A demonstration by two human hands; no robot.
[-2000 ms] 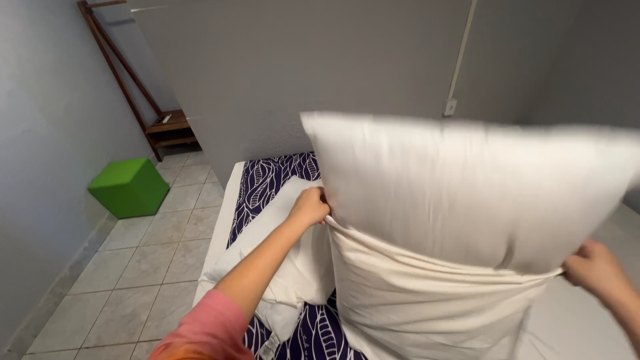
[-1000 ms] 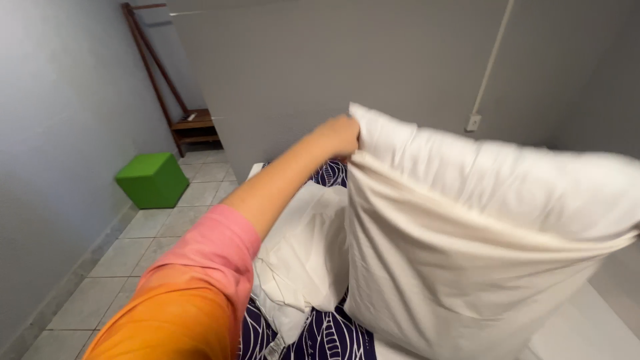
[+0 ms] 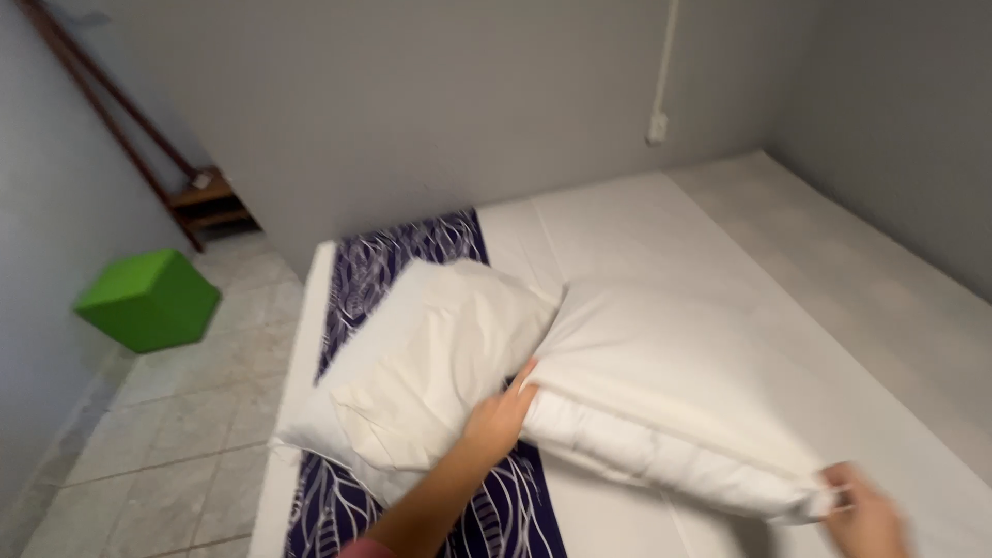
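A white pillow (image 3: 682, 349) in a pillowcase lies tilted over the bed, its open end facing me with the white filling showing. My left hand (image 3: 500, 415) grips the left corner of that open end. At the right corner my right hand (image 3: 864, 508), somewhat blurred, pinches the edge of the case. To the left, beside my left forearm, a second white pillow (image 3: 349, 395) rests on the bed, with a crumpled cream cloth (image 3: 442, 356) over it.
Under the pillows is a bed with a white sheet (image 3: 620, 217) and a purple patterned runner (image 3: 372, 271). Grey walls border it. A green cube stool (image 3: 151, 302) and a wooden rack with a shelf (image 3: 205, 198) stand on the tiled floor at left.
The pillow between my hands has come down from upright to lying low, and its open end now faces me. My left hand has come down with it.
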